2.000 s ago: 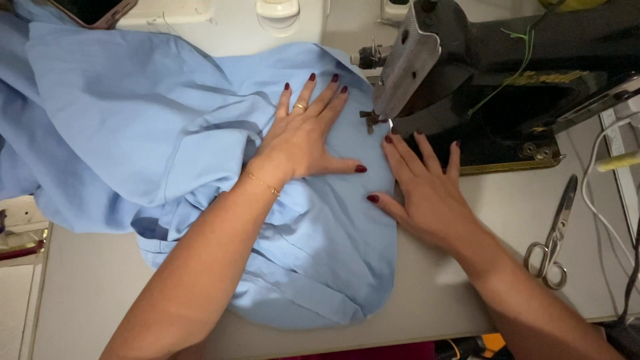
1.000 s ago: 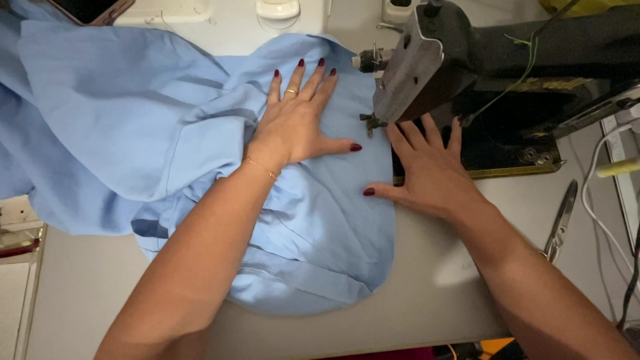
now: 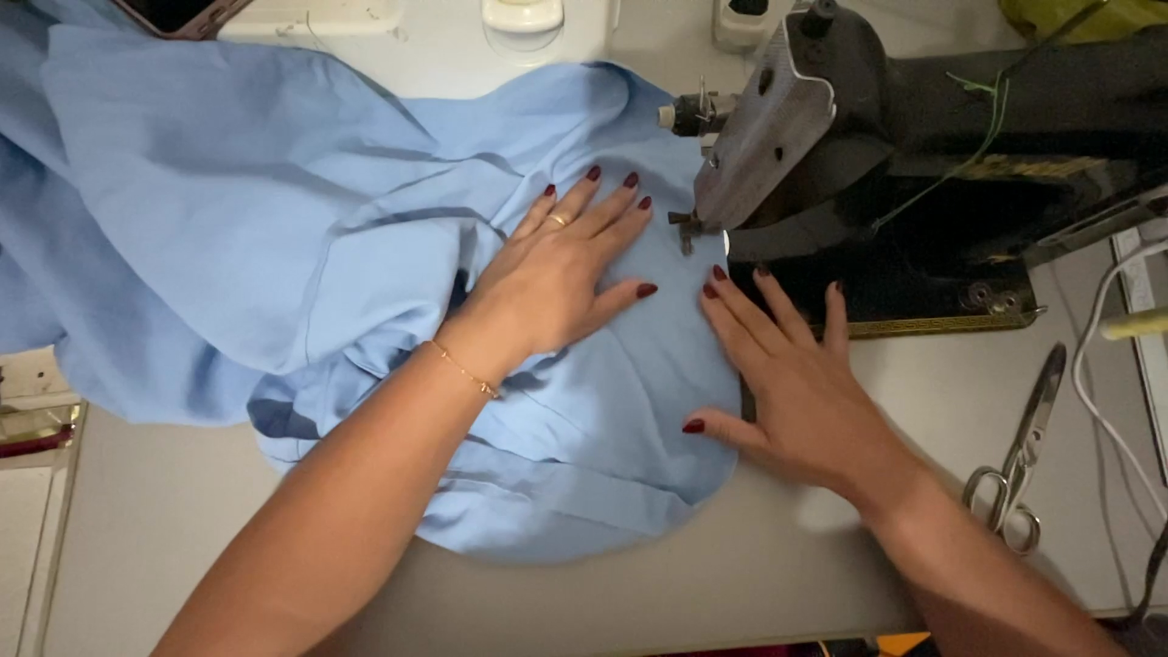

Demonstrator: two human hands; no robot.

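Light blue fabric (image 3: 210,210) lies bunched across the table and runs flatter under the presser foot (image 3: 686,233) of a black sewing machine (image 3: 967,201). My left hand (image 3: 557,265), with a ring and a thin bracelet, rests flat on the fabric left of the foot, fingers apart. Just below and right of the foot, my right hand (image 3: 785,383) is spread over the fabric's right edge, its index and middle fingertips and its thumb at the cloth, the other fingers over the machine's black bed. Neither hand grips anything. The needle cannot be made out.
Metal scissors (image 3: 1017,465) lie on the table right of my right forearm. A white cable (image 3: 1100,392) runs down the right side. A phone (image 3: 187,14) sits at the top left, near a white plastic machine part (image 3: 420,55). A green thread (image 3: 990,132) hangs against the black machine.
My left hand has moved down the cloth, away from its upper edge. The fabric's folds beside it have shifted. My right hand stays by the fabric's right edge.
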